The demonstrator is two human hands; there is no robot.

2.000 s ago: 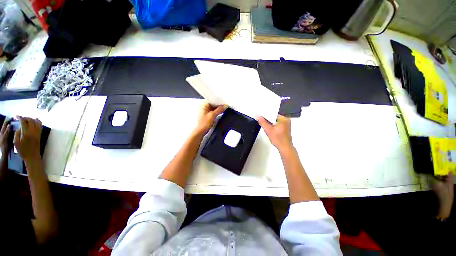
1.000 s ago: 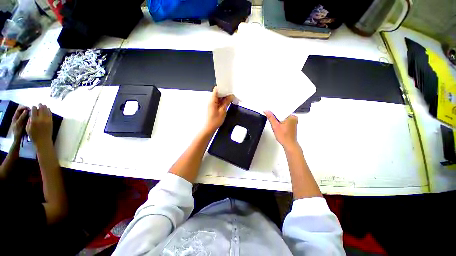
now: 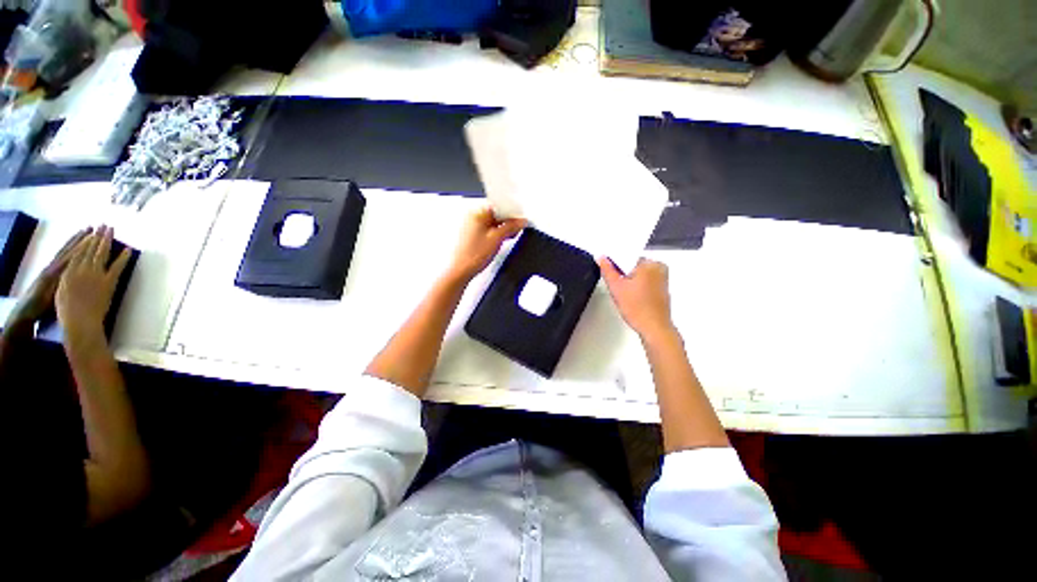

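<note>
A black box (image 3: 512,326) lies tilted on the table in front of me, with a white gadget (image 3: 537,296) in its cut-out. A printed card piece (image 3: 574,171), white side showing, stands off the box's far edge. My left hand (image 3: 487,241) pinches the card's lower left corner beside the box. My right hand (image 3: 639,291) holds its lower right edge, thumb at the box's far right corner. A second black box (image 3: 330,244) with a white gadget (image 3: 298,230) stands to the left. The fingers under the card are hidden.
White cables (image 3: 180,146) lie at the left. Another person's hands (image 3: 86,284) press on a black box at the far left. A black strip (image 3: 370,142) crosses the table. Yellow-and-black sleeves (image 3: 1001,199) are at the right. A book (image 3: 671,59) and a kettle (image 3: 853,40) stand at the back.
The card has shifted and dropped slightly from its more raised position a second ago. The neighbour's hands at left now lie flat over their box. The view has moved slightly.
</note>
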